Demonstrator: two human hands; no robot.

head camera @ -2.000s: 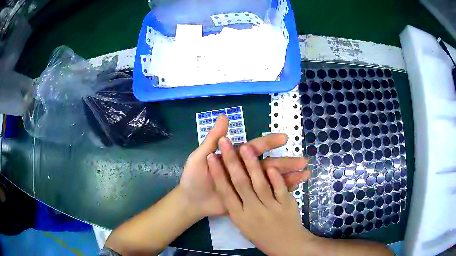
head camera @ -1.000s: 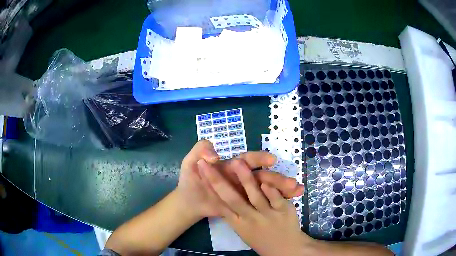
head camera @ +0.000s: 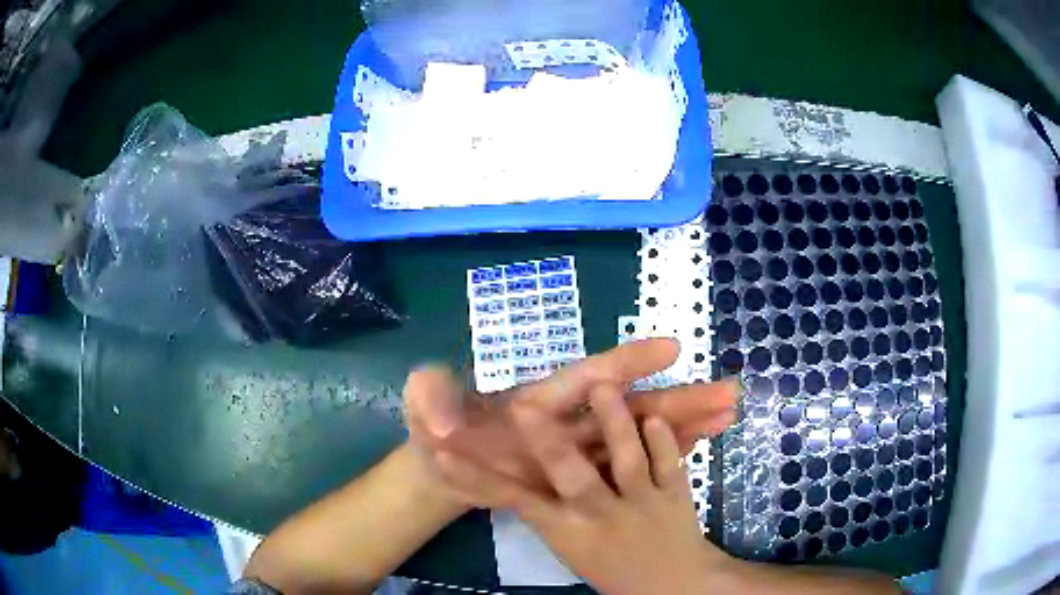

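Observation:
My left hand (head camera: 465, 436) and my right hand (head camera: 622, 500) are pressed together, one over the other, above the lower middle of the bench. Fingers are partly blurred. No object shows between them, but the space between the palms is hidden. The label sheet (head camera: 524, 314) with blue and dark printed rectangles lies beyond them; its lower part is covered by the hands. Dot sticker strips (head camera: 674, 273) lie to the right, partly behind my fingertips. The sheet of black round pads (head camera: 831, 302) lies farther right.
A blue bin (head camera: 511, 221) full of white sticker pieces (head camera: 523, 145) stands at the back. A clear bag of dark parts (head camera: 302, 273) lies at left. A white foam tray (head camera: 1000, 349) stands along the right edge. The green conveyor (head camera: 814, 47) runs behind.
My hands have stayed together while shifting against each other; the left fingers now reach farther right. More of the label sheet shows than at first. The whole view has shifted slightly.

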